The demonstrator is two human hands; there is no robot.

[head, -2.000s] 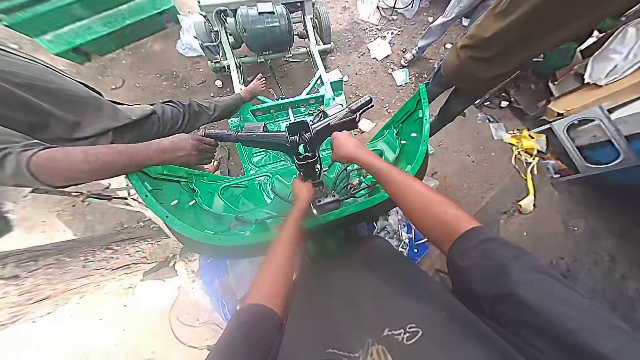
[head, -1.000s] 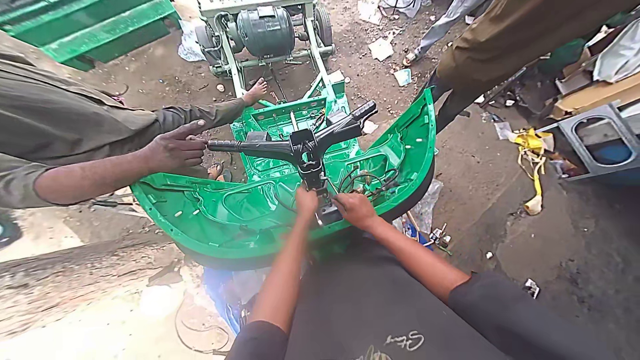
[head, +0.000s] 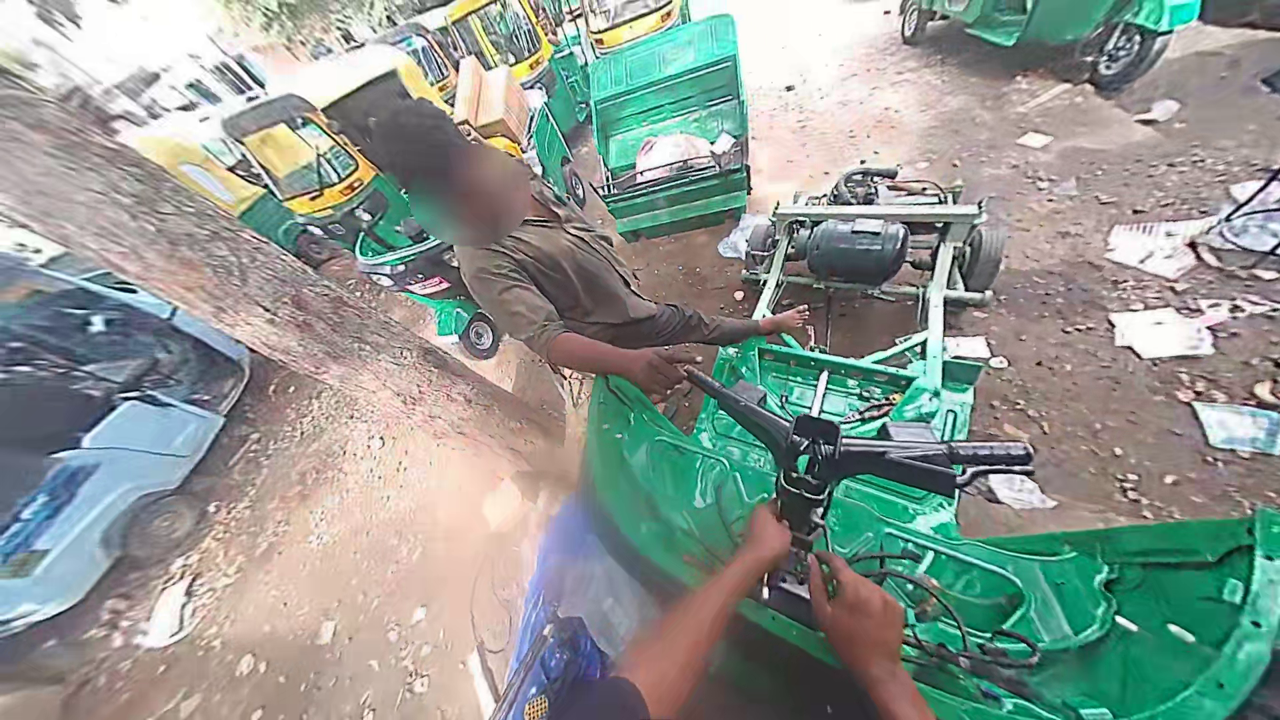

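Observation:
A black handlebar assembly (head: 820, 445) stands on its column above a green vehicle front body panel (head: 690, 480). My left hand (head: 765, 540) is closed around the upper part of the black steering column (head: 800, 505), below the handlebar clamp. On the column's right side, slightly lower, is my right hand (head: 858, 610), its fingers bent against the column; whether it grips anything is unclear. Dark cables (head: 940, 600) lie in the panel to the right of it. A co-worker's hand (head: 655, 370) is at the far left end of the handlebar.
The co-worker (head: 570, 270) crouches left of the green frame. Behind it is a metal chassis (head: 940, 300) with a black motor (head: 857, 250) and wheels. A tree trunk (head: 300, 310) slants at left. Parked auto rickshaws (head: 300, 160) and a green cargo body (head: 670, 120) stand farther back.
The view has swung left and up. My right hand has dropped from beside the right handlebar arm to the column. The handlebar appears turned relative to the green panel.

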